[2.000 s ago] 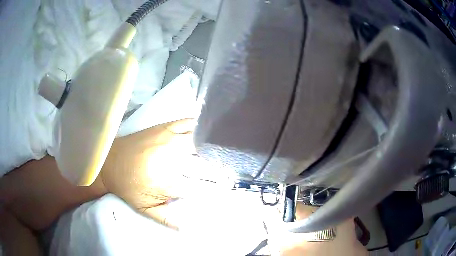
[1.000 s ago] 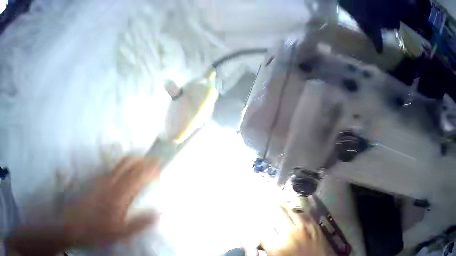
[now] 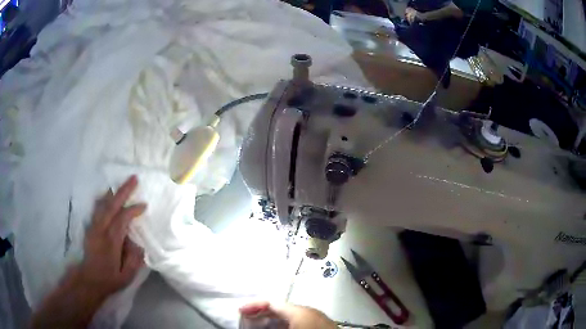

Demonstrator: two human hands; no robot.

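White fabric (image 3: 170,238) runs from the large heap at left down to the bottom, washed out by lamp light near the needle. My left hand (image 3: 112,241) lies against the fabric at lower left, fingers apart. My right hand (image 3: 289,317) is cut off by the bottom edge; its fingertips close on the fabric's lower end, in front of the machine. The sewing machine head (image 3: 283,154) stands behind, its needle area hidden by glare. Red-handled thread snips (image 3: 379,290) lie to its right.
The lamp (image 3: 195,153) hangs left of the head on a bent neck. A black flat object (image 3: 443,279) lies right of the snips. A person's hand (image 3: 414,15) shows at the far back. Crumpled plastic (image 3: 543,311) is at lower right.
The view has pulled back and shows more of the machine. My left hand is out from behind the lamp, at the left. My right hand is lower, away from the needle area.
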